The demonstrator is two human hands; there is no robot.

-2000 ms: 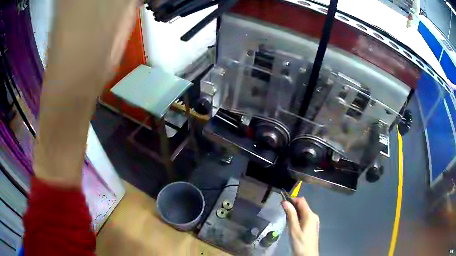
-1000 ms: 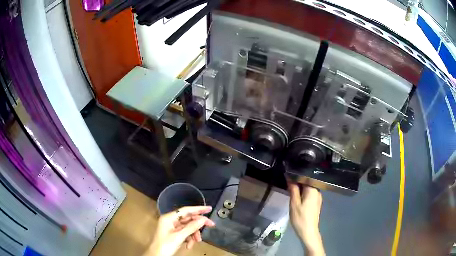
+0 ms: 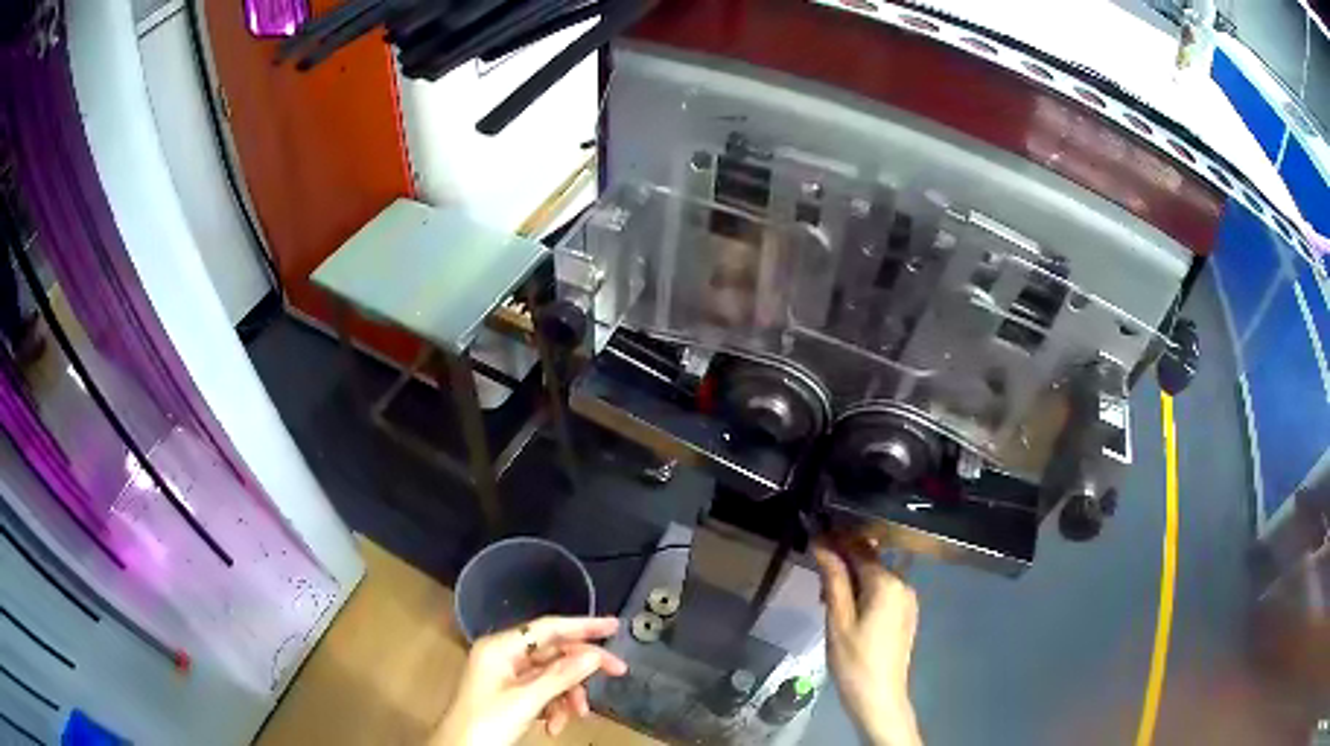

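The twin-wheel machine stands in front, with a left black wheel (image 3: 773,404) and a right black wheel (image 3: 885,452) side by side below the clear guard plate (image 3: 861,277). No rubber strip shows across the guard. My right hand (image 3: 875,627) is just below the wheels, at the lower edge of the right tray (image 3: 934,517). Its thumb and fingers are close together at a dark spot; whether they pinch a strip end or a tool cannot be told. My left hand (image 3: 525,682) is empty, fingers loosely apart, in front of the bin.
A round grey bin (image 3: 525,583) stands below left of the machine. A grey-green stool (image 3: 430,277) is at left. A black strip bundle (image 3: 481,37) overhangs at the top. Small bottles (image 3: 788,697) and round parts (image 3: 652,619) sit on the grey base. Purple-lit booth at far left.
The black strip that ran down over the guard has slid down and gone from view. My left arm came down from the upper left to the bin. My right hand has shifted slightly left.
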